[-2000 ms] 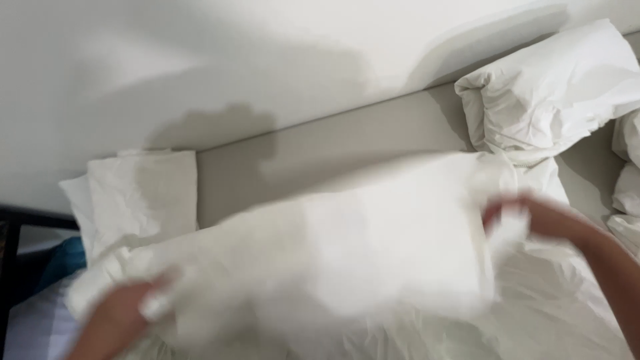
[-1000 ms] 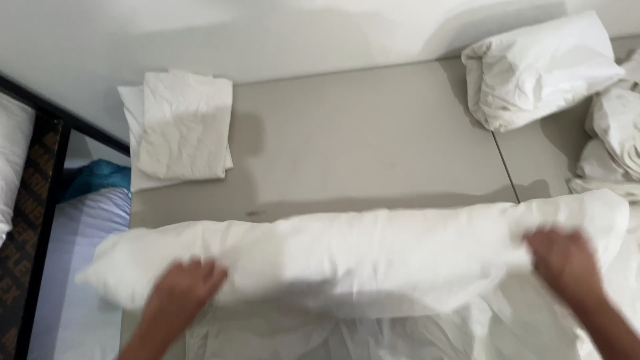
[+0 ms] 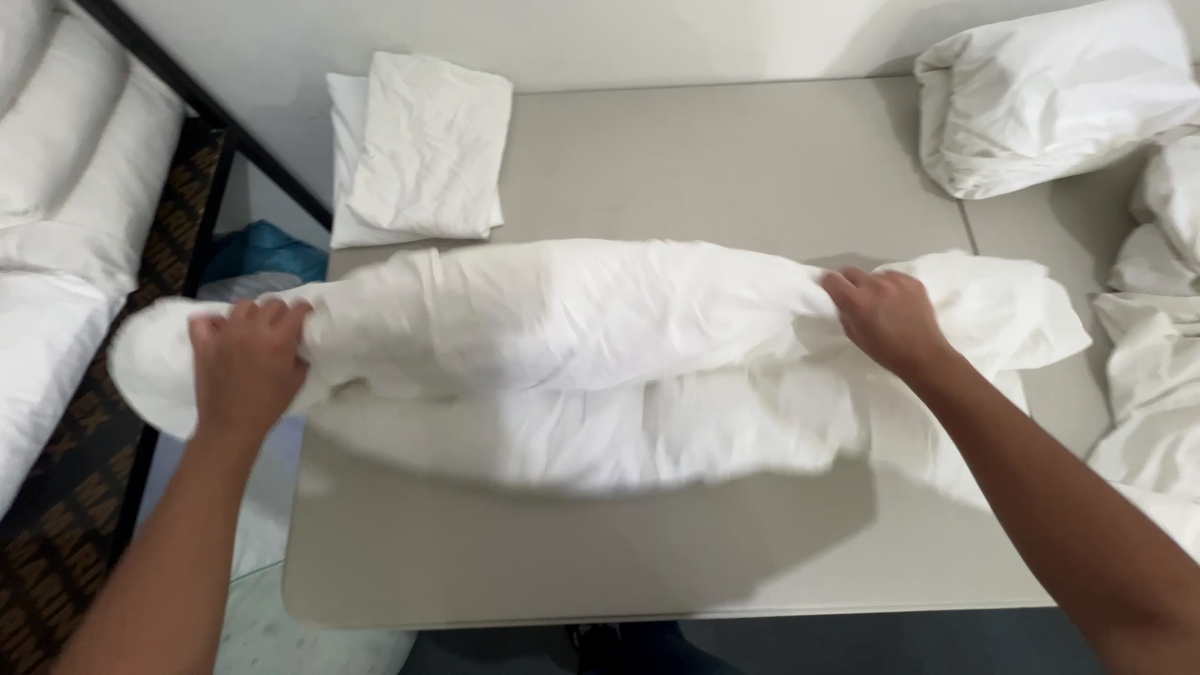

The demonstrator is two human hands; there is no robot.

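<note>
A long, bunched white cloth (image 3: 581,319) stretches across the grey folding table (image 3: 525,572), held at both sides. My left hand (image 3: 248,361) grips it near its left end, which hangs past the table's left edge. My right hand (image 3: 886,314) is closed on it toward the right, with a loose end spreading beyond the hand. The cloth's lower part is blurred and casts a shadow on the tabletop. Whether it touches the table everywhere cannot be told.
Folded white cloths (image 3: 436,150) lie at the table's back left. A folded white bundle (image 3: 1059,94) is at the back right, above crumpled white fabric (image 3: 1162,375). On the left, a dark-framed rack (image 3: 211,187) holds white bedding (image 3: 56,253), with a blue bundle (image 3: 262,253) beside it.
The cloth, a roll-like strip low in view one second ago, is gathered in both hands, and bare tabletop now shows in front of it. The view has shifted.
</note>
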